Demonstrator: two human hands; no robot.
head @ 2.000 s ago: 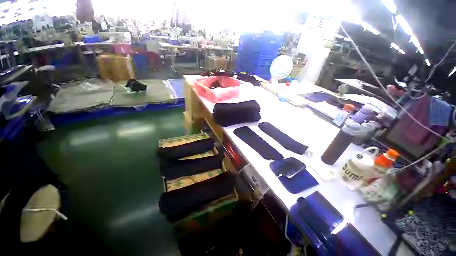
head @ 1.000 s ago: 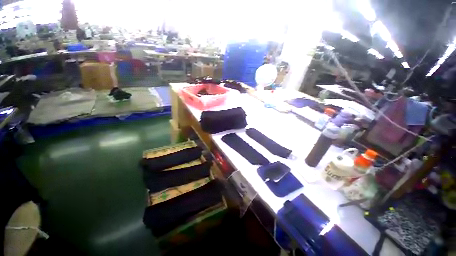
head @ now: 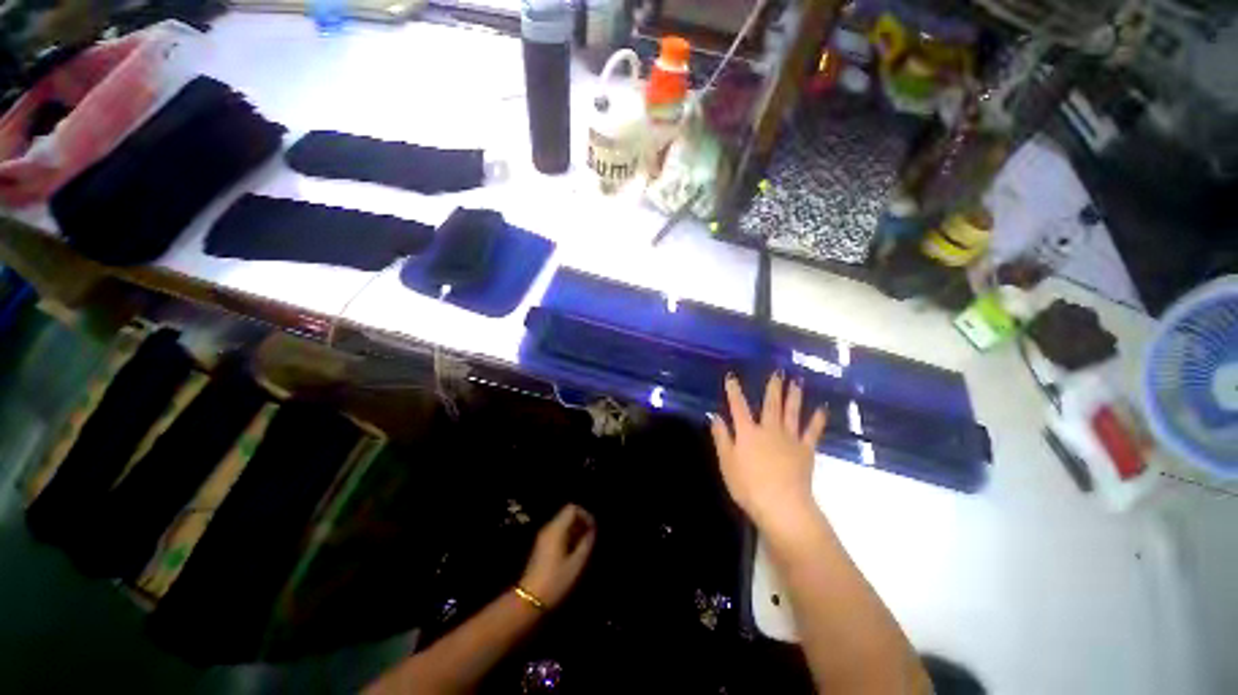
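The closed sewing template (head: 896, 407), dark blue and shiny, lies along the front of the white table. My right hand (head: 770, 455) rests with fingers spread on its front edge, near the middle; it holds nothing. My left hand (head: 564, 550) is low in front of my dark clothing, off the table, with its fingers curled; whether anything is in it cannot be told. Left of the template a small dark device (head: 466, 249) lies on the blue pad (head: 520, 272). Two black fabric strips (head: 319, 232) lie further left, beside a thick stacked bundle (head: 166, 170).
A pink basket (head: 116, 82) stands far left. Behind are a dark thermos (head: 547, 95), a white jug (head: 615, 136) and an orange-capped bottle (head: 668, 95). A desk fan (head: 1202, 380) and a red-and-white packet (head: 1120, 441) are at right. A carton (head: 204, 509) of black bundles sits low left.
The view has swung right and down to the template. Both my hands have come into view, the right one on the template. The fan and packet at the right now show.
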